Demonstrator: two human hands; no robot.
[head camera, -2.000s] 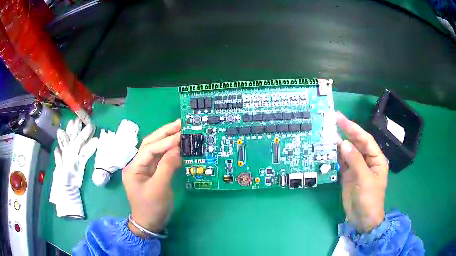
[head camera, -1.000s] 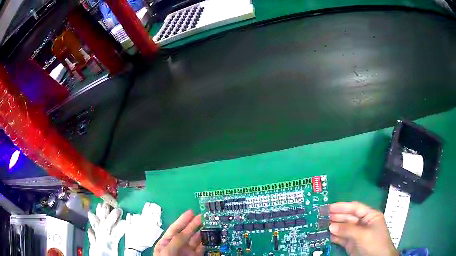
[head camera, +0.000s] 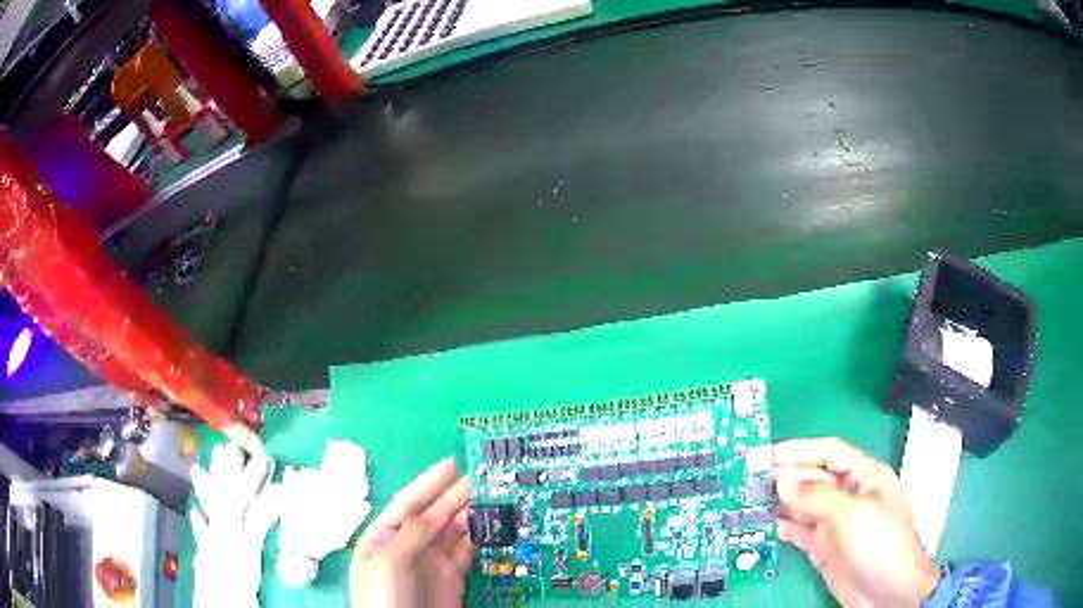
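A green circuit board lies in front of me, component side up, its green terminal row along the far edge and two square ports at the near edge. My left hand holds its left short edge. My right hand holds its right short edge with thumb and fingers. A black label holder box with a white roll inside stands to the right. A white label strip runs from it toward me, partly hidden behind my right hand.
A dark conveyor belt crosses beyond the green mat. White gloves lie at left. A red-wrapped arm and a control box with a red button are at far left. A white tray is at the top.
The view has tilted toward the belt since the first frame, then slightly back. Both hands keep hold of the board, which sits lower in view than at first.
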